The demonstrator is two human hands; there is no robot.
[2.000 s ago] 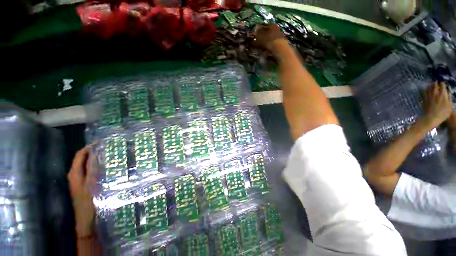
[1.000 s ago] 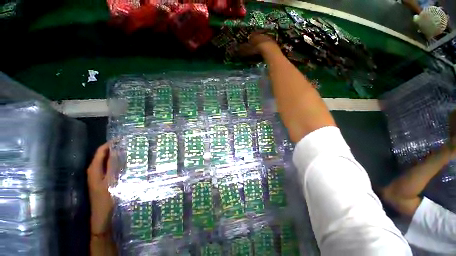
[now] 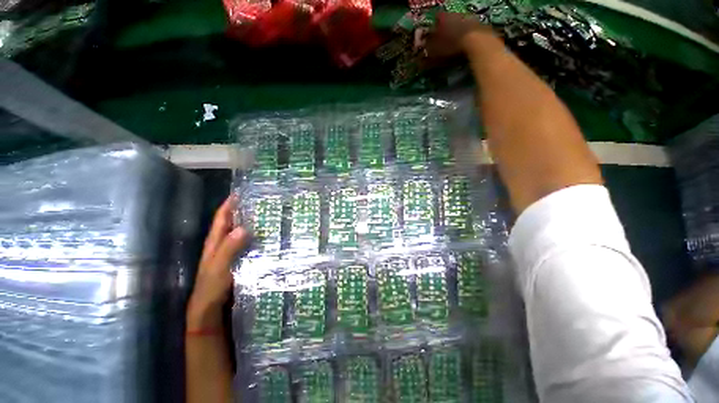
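A clear blister tray (image 3: 339,256) lies in front of me, with a green circuit board (image 3: 352,295) showing in each visible pocket. My left hand (image 3: 218,256) is at the tray's left edge, thumb near the rim; part of its fingers is hidden by the edge. My right hand (image 3: 449,38) is dark and blurred at the left part of the loose board pile (image 3: 564,47) beyond the tray. Whether it holds a board cannot be made out.
A stack of blister trays (image 3: 71,260) stands at the left. Red bubble bags (image 3: 347,30) lie left of the pile on the green belt, behind a pale rail (image 3: 201,156). At the right are a neighbour's tray stack (image 3: 700,185) and a person's blurred arm (image 3: 694,315).
The view has shifted left, so the tray and bags appear further right. My right hand is still at the pile, my left hand still at the tray's edge.
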